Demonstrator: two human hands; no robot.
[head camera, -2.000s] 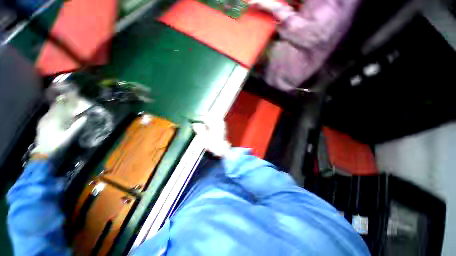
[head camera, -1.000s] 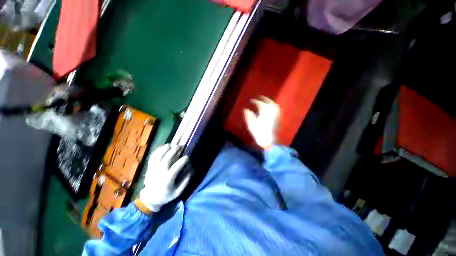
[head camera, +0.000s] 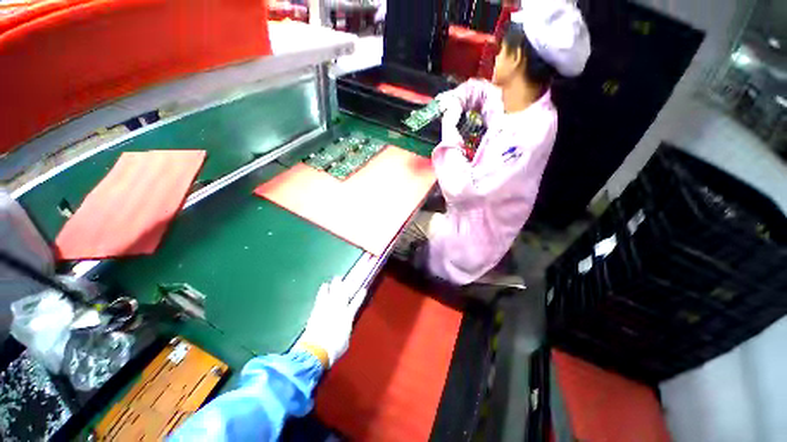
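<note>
My left hand (head camera: 330, 318), in a white glove with a tan cuff, rests on the metal edge rail of the green bench (head camera: 250, 268). Its fingers are extended and I see nothing in it. My right hand is out of the picture. Right of my left hand, below the bench edge, a red-orange foam sheet (head camera: 393, 363) lies in a black tote (head camera: 466, 380). The orange-brown fixture (head camera: 164, 393) is at the lower left, cut off by the picture's edge, with no board visible on it.
Crumpled clear bags (head camera: 95, 354) and a black screw tray (head camera: 30, 393) lie left. Foam sheets (head camera: 134, 203) (head camera: 362, 194) and green circuit boards (head camera: 345, 155) are farther along the bench. A person in pink (head camera: 505, 173) holds another board (head camera: 423, 115). Black totes (head camera: 664, 268) stand stacked right.
The view has tilted up along the bench, bringing the person and tote stack into view. My right hand, earlier over the foam in the tote, has left the picture. My left hand remains at the rail.
</note>
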